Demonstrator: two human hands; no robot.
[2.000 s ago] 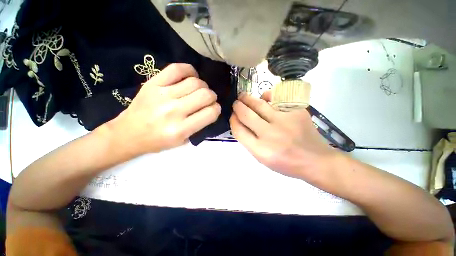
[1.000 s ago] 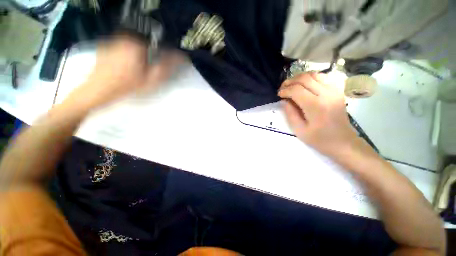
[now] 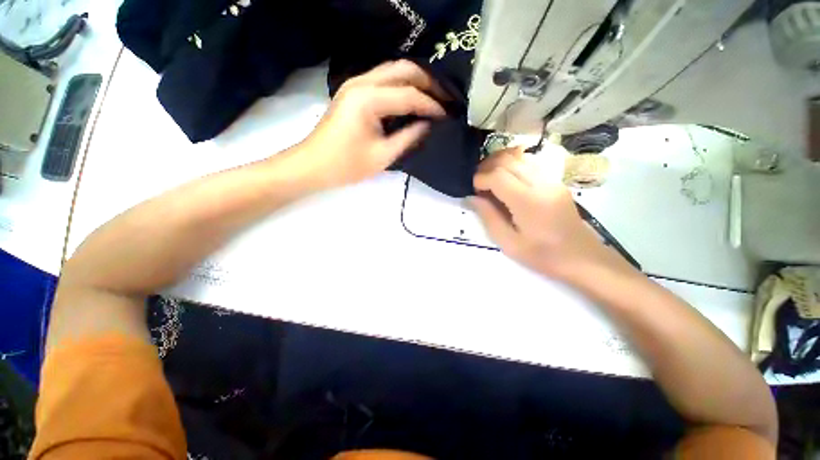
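Observation:
Black garment fabric [image 3: 216, 81] with gold embroidery [image 3: 460, 38] lies bunched left of the sewing machine head [image 3: 575, 63]. My left hand [image 3: 382, 121] grips the fabric left of the needle area, its fingers curled into the cloth. My right hand [image 3: 530, 211] pinches the fabric's edge just in front of the presser foot area [image 3: 496, 144]. The needle itself cannot be made out. A cream ribbed knob [image 3: 586, 171] is just right of my right fingers. Dark thread snips [image 3: 611, 238] lie partly hidden behind my right hand and forearm.
The white table [image 3: 297, 278] has a dark slide outline left of my right hand. Loose thread [image 3: 695, 186] lies at the right. More embroidered black cloth [image 3: 360, 386] hangs below the front edge. A dark panel [image 3: 72, 128] and a blue bin [image 3: 25, 310] are at the left.
My left hand has come from the blurred position at the left to the cloth near the needle. The embroidered cloth has shifted back. My right hand stays at the fabric edge.

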